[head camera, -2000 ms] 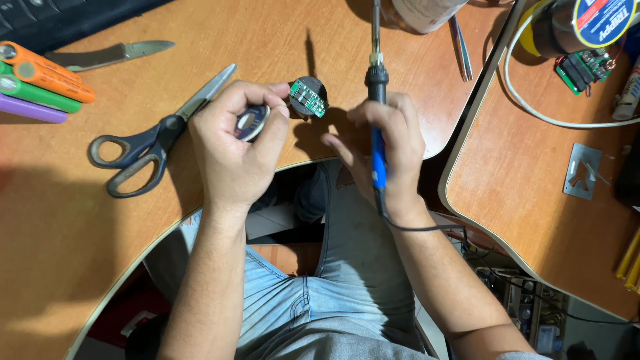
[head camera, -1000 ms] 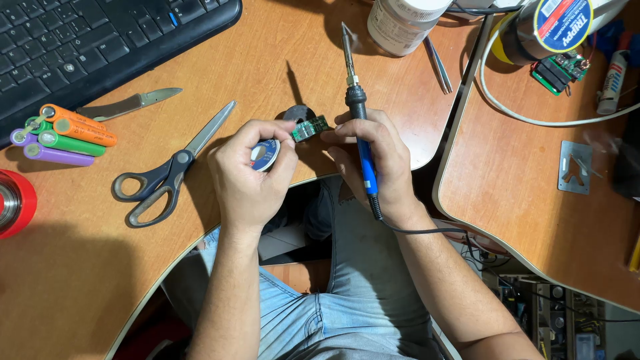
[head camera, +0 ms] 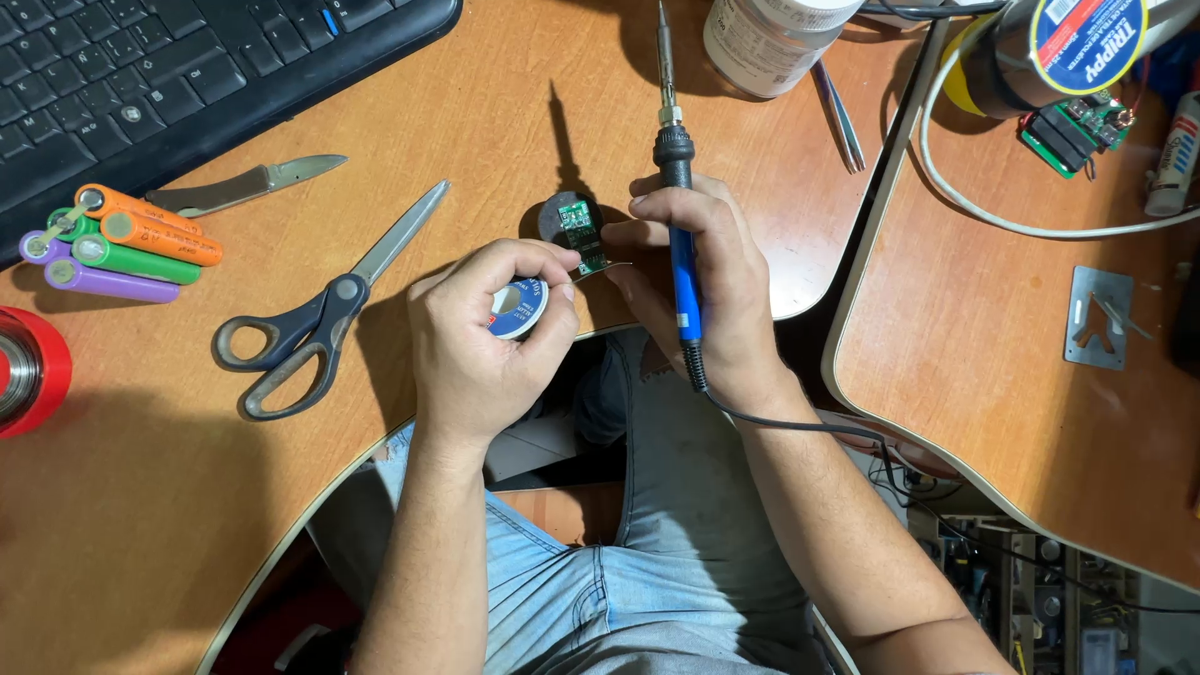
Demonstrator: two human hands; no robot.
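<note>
My left hand holds a small solder spool with a blue label; a thin wire runs from its fingertips toward my right hand's fingertips. My right hand grips a soldering iron with a blue and black handle, its metal tip pointing up and away from the board. Between the hands, a small green circuit board stands over a dark round object by the table edge. Whether the fingers touch the board cannot be told.
Scissors, a knife and a stack of battery cells are on the left, below a keyboard. A jar, tweezers and another circuit board lie to the right. The iron's cord crosses my right forearm.
The small board was tilted sideways between my hands a second ago and now stands more lengthwise. Both hands keep hold of the spool and the iron.
</note>
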